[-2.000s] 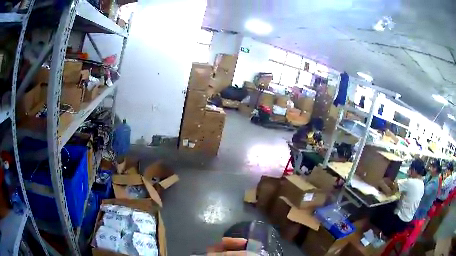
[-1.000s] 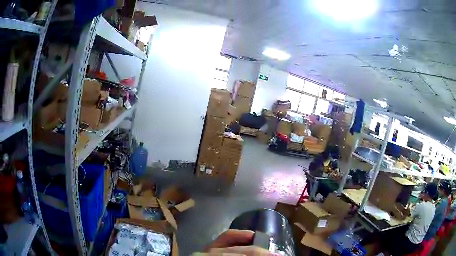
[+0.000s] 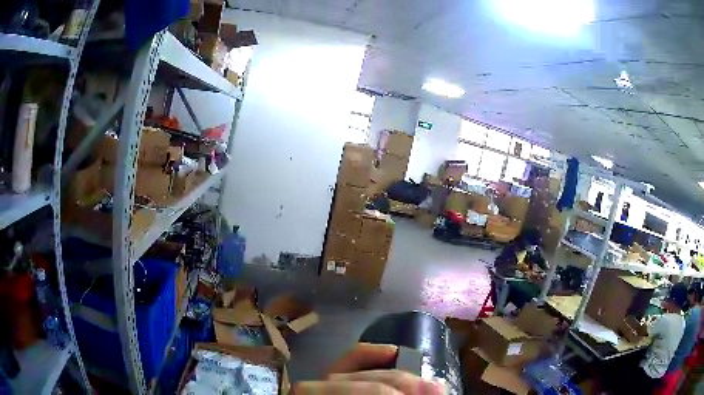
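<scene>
A dark, shiny cylindrical flask stands out close to the camera at the bottom centre, cut off by the lower edge. My left hand reaches in from the lower left, blurred and partly cut off, with its fingers bent against the flask. A small grey block-like part shows between the fingers, at the flask's near side; I cannot tell what it is. My right hand is not in view.
Metal shelving with boxes and blue bins stands at left. An open carton of white packs lies at lower left. Cartons lie at lower right. Stacked cartons stand ahead. People sit at benches on the right.
The flask and my left hand have risen further into view since the first frame. The view has turned left and up, so the shelves and room now sit further right and lower.
</scene>
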